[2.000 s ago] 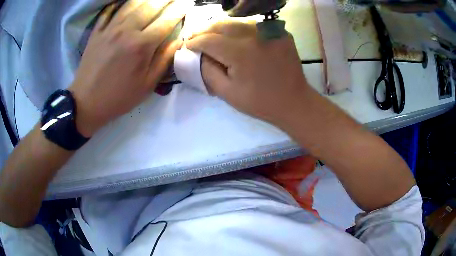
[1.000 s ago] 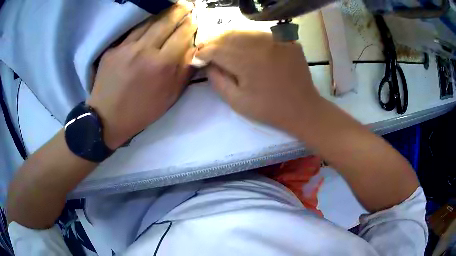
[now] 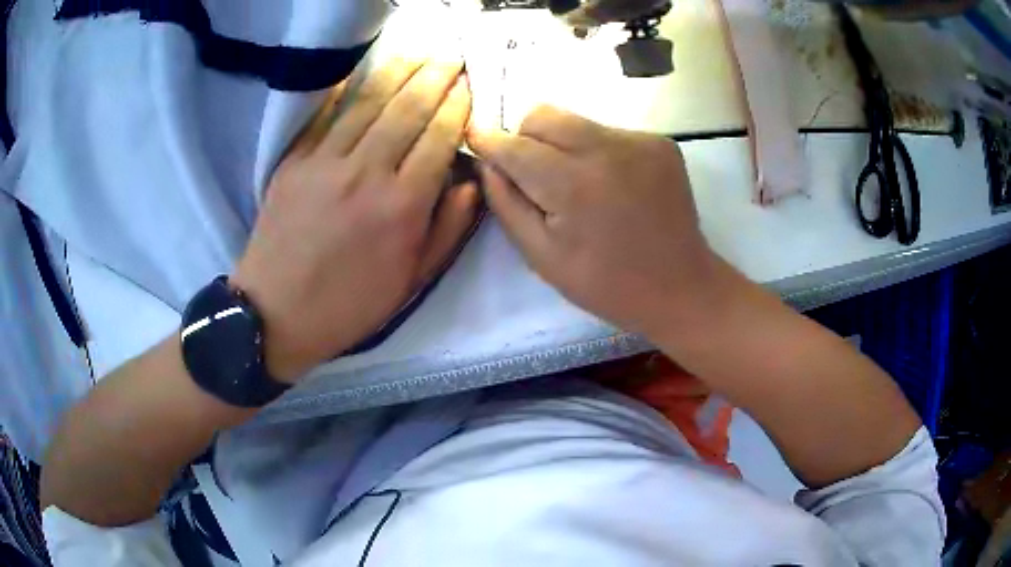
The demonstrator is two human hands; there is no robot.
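Note:
A pale grey-blue fabric panel [image 3: 144,144] with dark bands lies at the left and runs under my left hand. My left hand [image 3: 366,188], with a watch on the wrist, lies flat on the fabric with its fingers pointing to the bright needle area. My right hand [image 3: 599,199] is beside it, its thumb and index finger pinched together at the fabric's edge in the glare. What lies between those fingertips is too bright and covered to tell. The sewing machine's metal parts [image 3: 588,11] show at the top edge; the needle is lost in the glare.
A pale pink strip [image 3: 765,111] lies right of my right hand. Black scissors [image 3: 884,166] lie further right. A ruler band [image 3: 488,371] runs along the table's front edge. An orange cloth [image 3: 676,399] shows under the table edge near my lap.
Both hands have shifted right and toward me in the view. More of the panel with its dark bands shows at the upper left. The pale loop by my right thumb is no longer visible.

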